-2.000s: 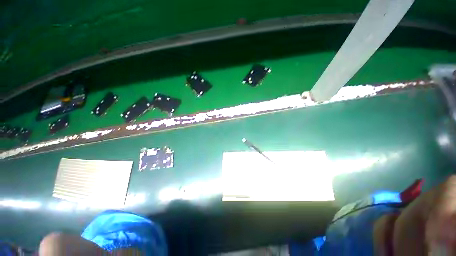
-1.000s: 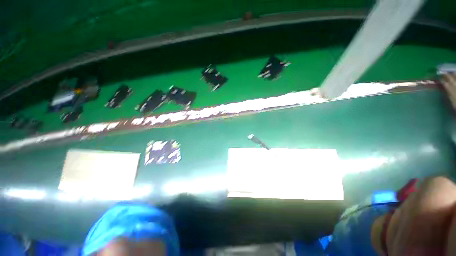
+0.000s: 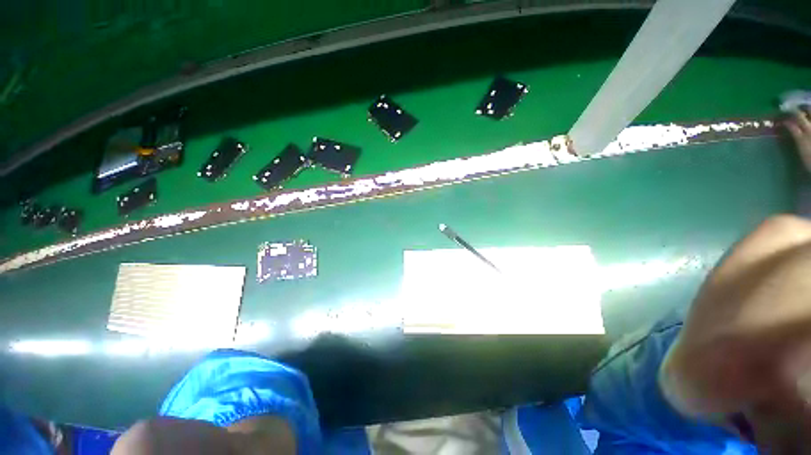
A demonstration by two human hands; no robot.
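Note:
The tweezers point(image 3: 469, 246) lie slanted on the bench, their thin end over the bright white sheet point(image 3: 502, 298). A dark board with pale spots point(image 3: 286, 260) lies left of them. A striped beige sheet point(image 3: 177, 299) lies further left. My left hand point(image 3: 209, 437) is at the bottom edge, below a blue sleeve, mostly cut off. My right hand point(image 3: 751, 329) is large and blurred at the right, right of the white sheet. The fingers of neither hand can be made out. Neither hand touches the sheets, board or tweezers.
Several dark boards point(image 3: 392, 118) and a larger black and silver unit point(image 3: 140, 155) lie on the green belt point(image 3: 445, 142). A chipped rail point(image 3: 391, 185) and slanting grey post point(image 3: 645, 80) stand between belt and bench. Another person's hand point(image 3: 800, 129) is at the far right edge.
The boards on the belt have shifted right. My right hand looks larger and higher, and its red band no longer shows. Another person's hand has come in at far right. The tweezers stay on the sheet.

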